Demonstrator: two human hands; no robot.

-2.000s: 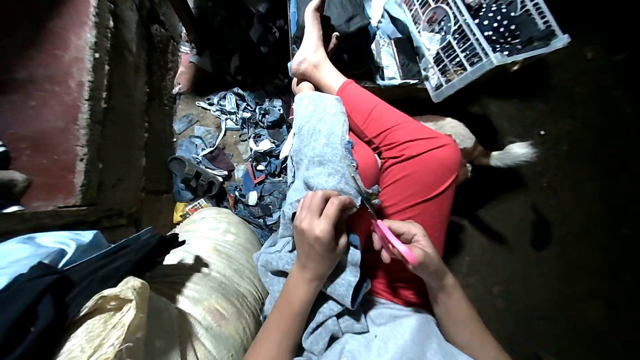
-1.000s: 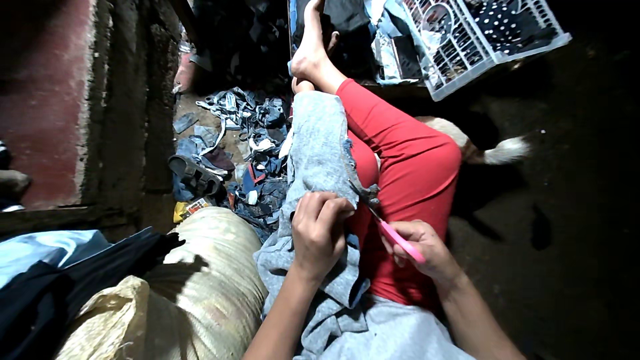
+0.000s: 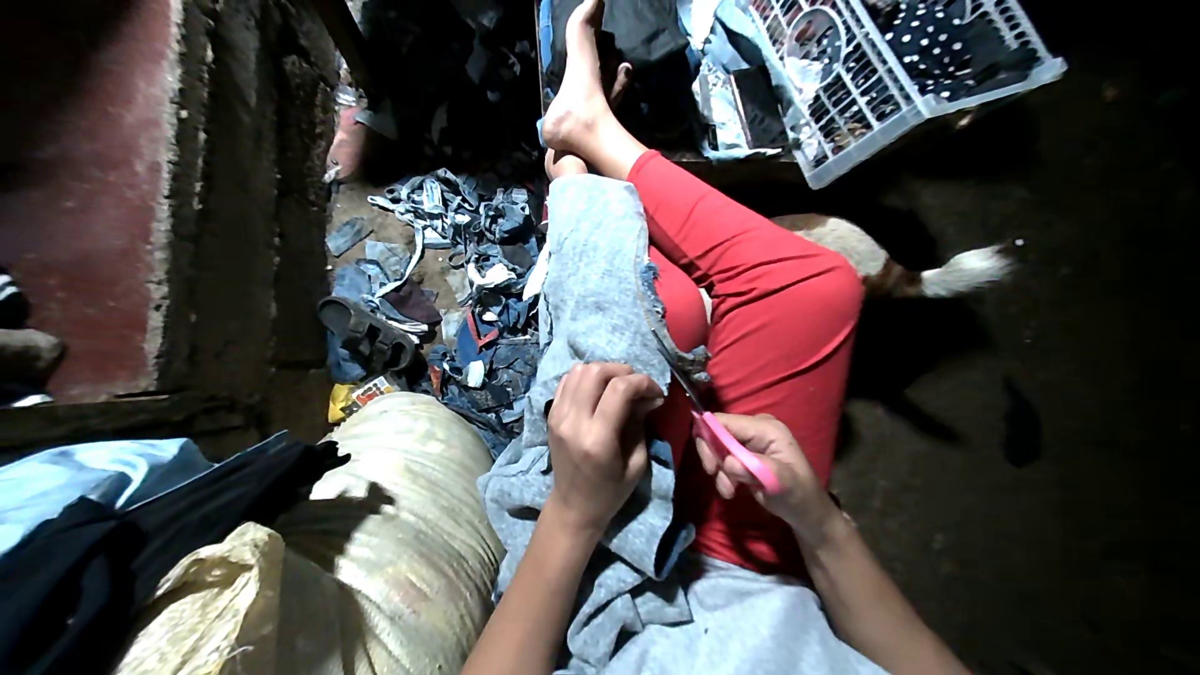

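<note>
My left hand (image 3: 600, 441) grips the edge of a grey-blue fabric piece (image 3: 595, 272) that lies along my leg, its fingers curled over the cloth. In my right hand (image 3: 773, 469) is a pair of scissors with pink handles (image 3: 741, 455). The metal blades reach up and left to the frayed edge of the fabric, close to my left fingertips. A small loose flap of cloth (image 3: 689, 361) hangs at that edge beside the blades. Red leggings (image 3: 764, 328) cover my bent legs under and beside the fabric. How far the blades are apart is hard to tell.
Denim scraps (image 3: 487, 319) and a dark sandal (image 3: 366, 337) lie on the ground at left. A stuffed pale sack (image 3: 412, 506) stands left of me, near dark and light blue cloth (image 3: 103, 469). A grey plastic crate (image 3: 862, 122) holds fabric at upper right; an animal with a white-tipped tail (image 3: 966, 272) lies behind my knee.
My right hand and the pink-handled scissors have shifted slightly at the fabric's edge. My left hand has stayed in about the same place on the cloth.
</note>
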